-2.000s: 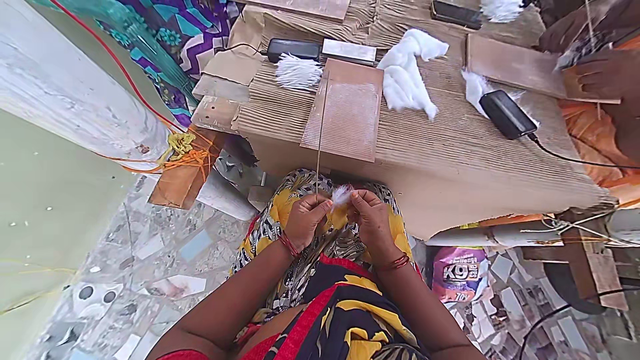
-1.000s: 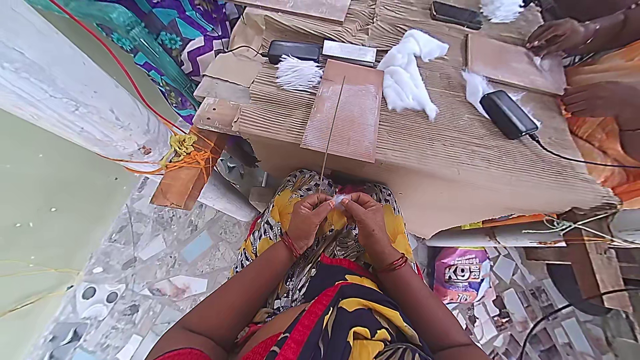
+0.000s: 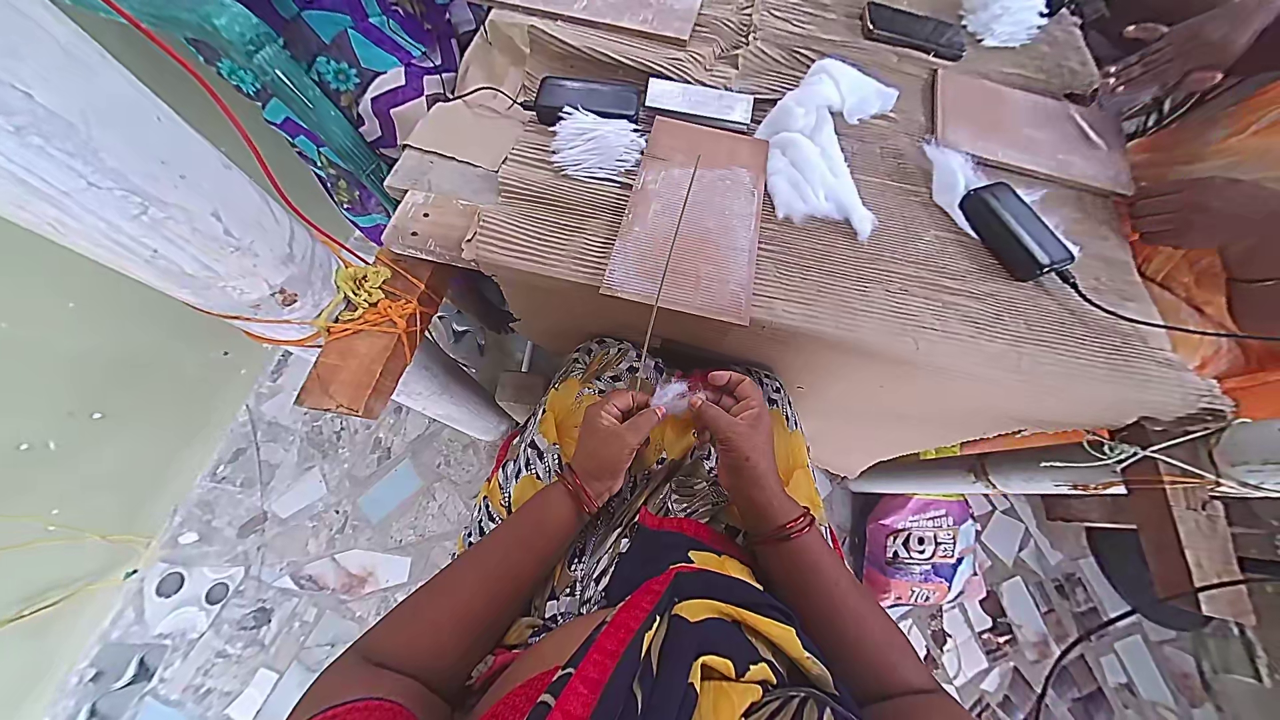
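Observation:
Over my lap, my left hand [image 3: 618, 440] and my right hand [image 3: 738, 430] pinch a small tuft of white cotton [image 3: 674, 396] between their fingertips. A thin rod [image 3: 672, 255] lies lengthwise on a flat reddish tile [image 3: 690, 225]; its lower end sticks out past the table edge and reaches down by my left fingers. Whether those fingers touch the rod I cannot tell. Left of the tile's top is a bundle of white cotton wicks [image 3: 597, 145]. To the tile's right rests a larger piece of white cotton [image 3: 820, 150].
Corrugated cardboard [image 3: 900, 320] covers the table. On it are a black case with a cord [image 3: 1015, 230], another black device [image 3: 588, 98], a whitish block [image 3: 699, 102] and a second tile [image 3: 1035, 130]. Another person's hands are at the right. A pillar [image 3: 180, 150] with orange cord stands left.
My hands stay over my lap with the cotton tuft. The thin rod's upper end has moved right on the tile since one second ago. The other person's near hand has drawn back from the second tile.

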